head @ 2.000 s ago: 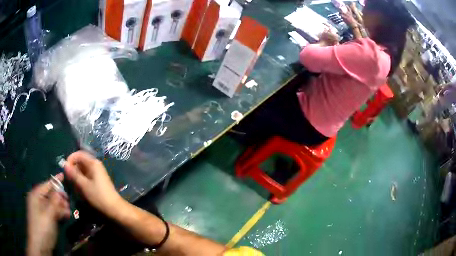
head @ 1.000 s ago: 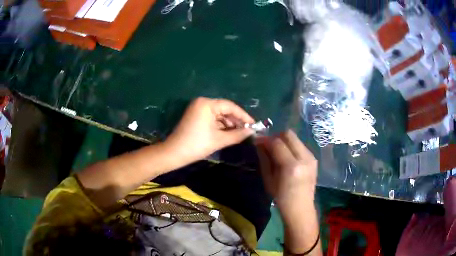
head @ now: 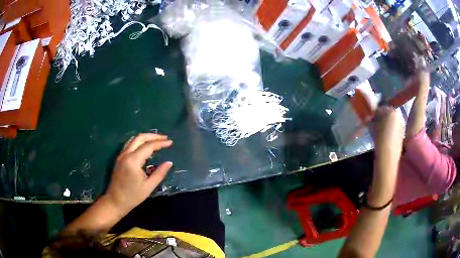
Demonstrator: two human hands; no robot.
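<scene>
My left hand (head: 138, 169) is over the table's near edge at centre left, fingers curved and apart, with nothing in it. My right hand (head: 388, 118) is stretched out to the right and blurred. It is on an orange-and-white retail box (head: 359, 107), also blurred, at the end of the row; its fingertips are hard to make out. White looped cords (head: 257, 117) spill from the mouth of a clear plastic bag (head: 222, 50) between my hands.
A row of retail boxes (head: 315, 38) leans behind the bag. Orange boxes (head: 17, 75) lie at far left, beside loose cords (head: 93, 22). A person in pink (head: 426, 169) sits at right. A red stool (head: 325, 214) stands below the table edge.
My hands have parted from the small white piece they held together. My left hand is now empty; my right has gone out to the box at the right. The view has turned right.
</scene>
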